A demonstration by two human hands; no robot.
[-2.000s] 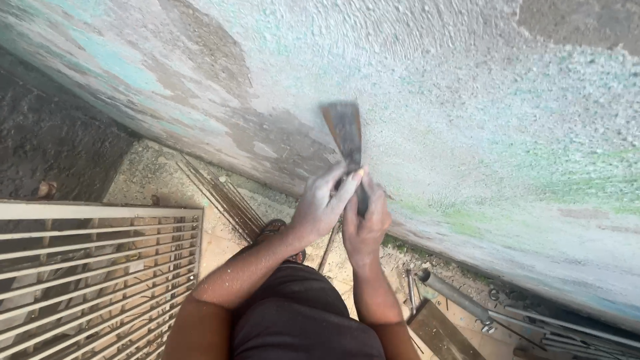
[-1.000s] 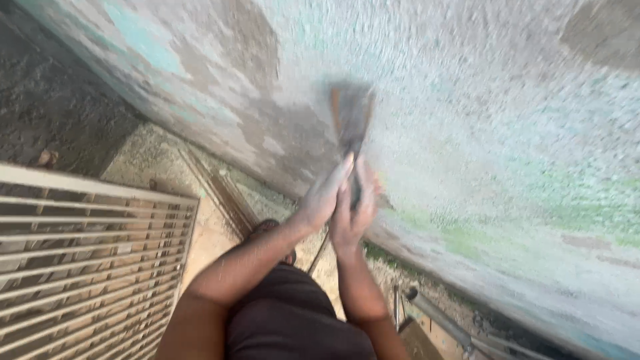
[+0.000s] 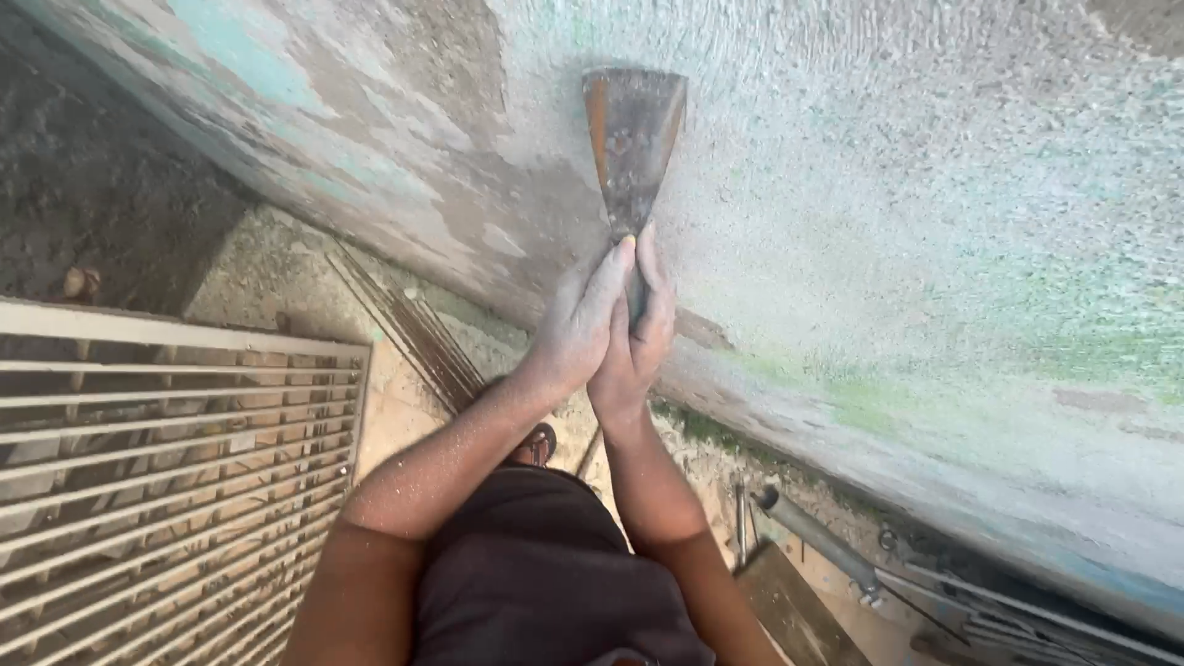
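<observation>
A wide-bladed paint scraper, its metal blade worn and rust-brown along the edges, points up against a wall with flaking white, turquoise and green paint. Both hands close around its handle, which is mostly hidden by the fingers. My left hand, coated in pale dust, grips from the left with its thumb near the base of the blade. My right hand wraps the handle from the right and below, touching the left. Grey-brown bare patches show on the wall left of the blade.
A cream metal grille stands at the lower left. Thin rods lie at the wall's foot. On the lower right are a grey pipe, a wooden board and more rods. My sandalled foot is on the floor.
The scraper has shifted a little up and down against the wall with both hands still on it. Its blade, blurred a second ago, now shows sharply.
</observation>
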